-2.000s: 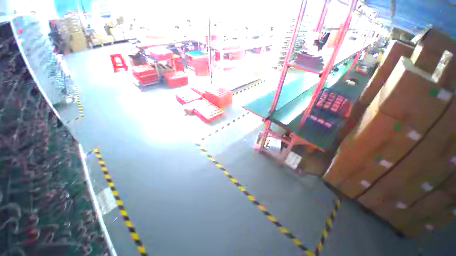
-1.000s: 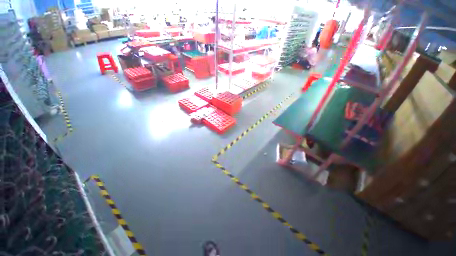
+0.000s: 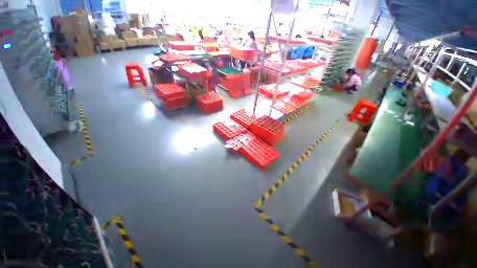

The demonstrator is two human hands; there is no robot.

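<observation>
Neither of my hands shows in the picture, and no trolley or load shows. Nearest in front of me is the grey floor with yellow-black striped tape. Red gridded trays lie in a low group on the floor near the middle. A green-topped workbench runs along the right side. At the lower left, a dark surface with a tangled pattern has a pale edge; I cannot tell what it is.
Red stools stand at the back left and beside the bench. A metal rack holds red trays. A person crouches at the back right. Brown cartons stand far left. An open box lies under the bench.
The view has moved forward and turned right. The trays and the bench look nearer. The tall cartons on the right have left the view, and so has the foot at the bottom edge.
</observation>
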